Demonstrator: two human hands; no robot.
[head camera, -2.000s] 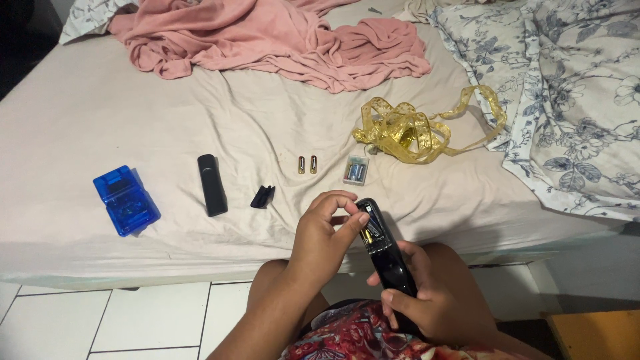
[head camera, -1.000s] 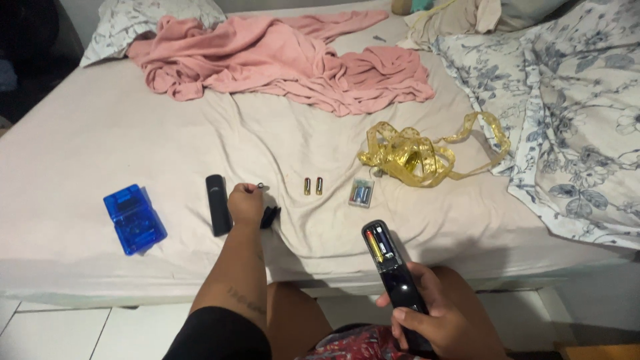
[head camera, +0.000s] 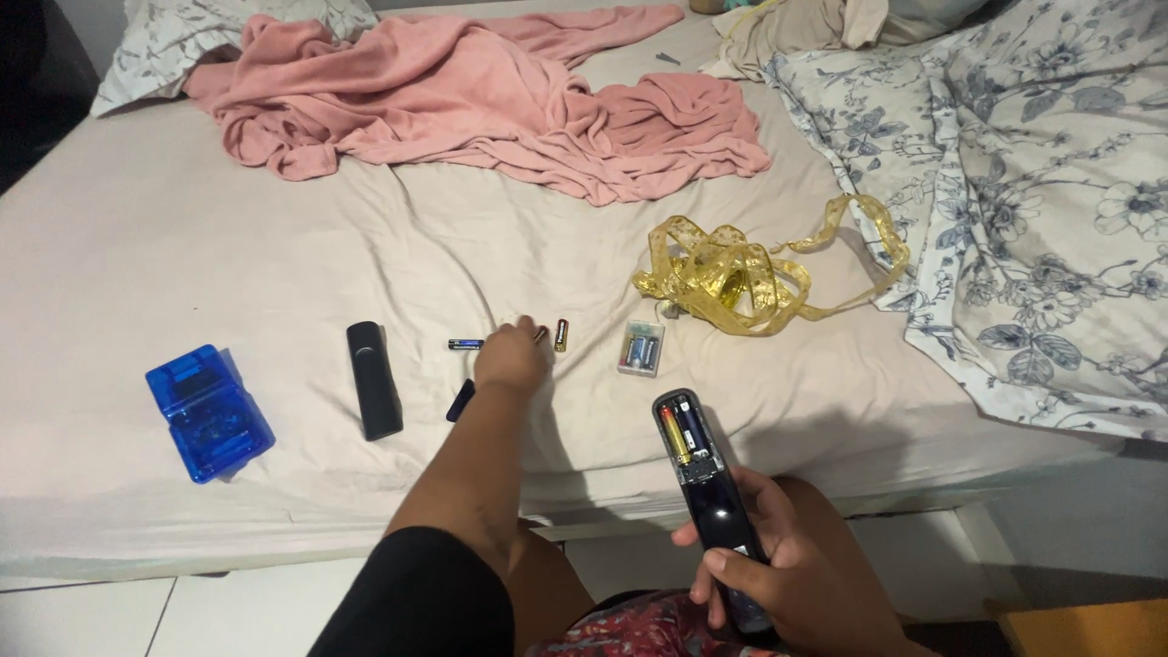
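Observation:
My right hand (head camera: 776, 557) holds a black remote control (head camera: 721, 511), its battery bay uncovered at the top; a gold-and-red battery and a dark battery lie side by side in it. My left hand (head camera: 513, 356) reaches over the bed, its fingertips closed around a small gold-and-black battery (head camera: 540, 334), partly hidden. A similar battery (head camera: 560, 335) lies just right of it. Left of the hand is a dark blue battery (head camera: 464, 345), and below that a small black cover (head camera: 461, 400), partly behind my forearm. A clear case with batteries (head camera: 641, 349) sits further right.
A second black remote (head camera: 372, 383) and a translucent blue plastic case (head camera: 210, 415) lie on the left. Tangled gold ribbon (head camera: 766, 292) is at the right. Beyond are a pink blanket (head camera: 438, 82) and floral bedding (head camera: 1049, 210).
My left hand left the remote in my right hand, reached beside the second remote, then moved right to the loose batteries. The dark blue battery now lies on the sheet.

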